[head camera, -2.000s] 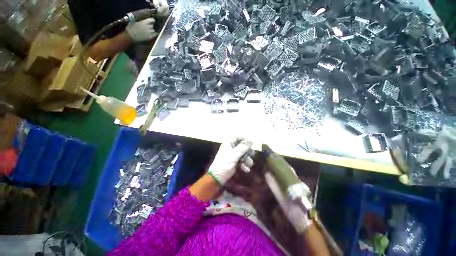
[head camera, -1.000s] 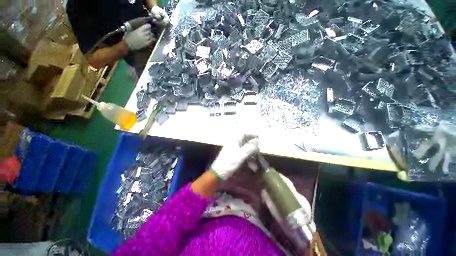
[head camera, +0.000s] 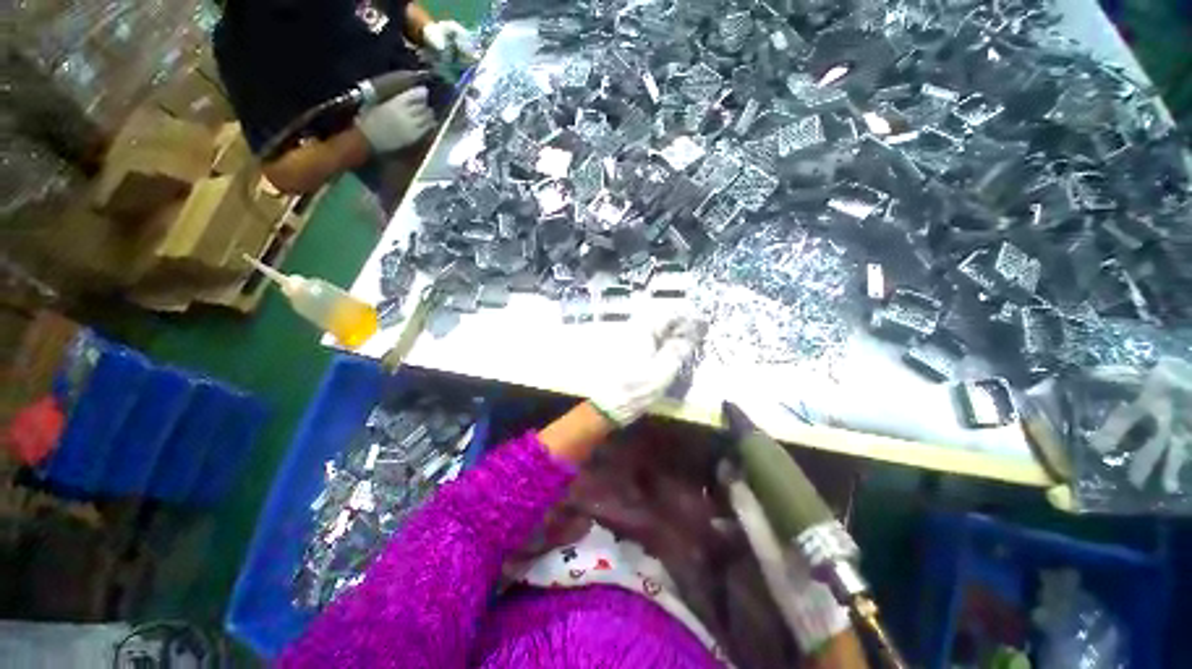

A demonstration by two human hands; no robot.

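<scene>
My left hand (head camera: pixel 641 382), in a white glove with a green cuff edge, is over the table's near edge. Its fingers are closed around a small grey metal part (head camera: pixel 681 342), partly hidden by them. My right hand (head camera: pixel 780 562), also gloved, is lower right, largely behind the olive-green air tool (head camera: pixel 780 484) that it holds. The tool's dark narrow tip points up and left, apart from the part. Its silvery rear collar and hose run down to the right.
A large heap of grey castings (head camera: pixel 811 144) covers the table (head camera: pixel 510 346). Oil bottle (head camera: pixel 335 312) stands out at the left corner. Blue bin (head camera: pixel 277 523) of parts is lower left, another blue bin (head camera: pixel 961 575) lower right. Empty gloves (head camera: pixel 1150 421) lie right. A co-worker's gloved hand (head camera: pixel 396 120) is upper left.
My left hand has moved up and forward over the table edge with the part. The air tool has come away from the part and shifted slightly right.
</scene>
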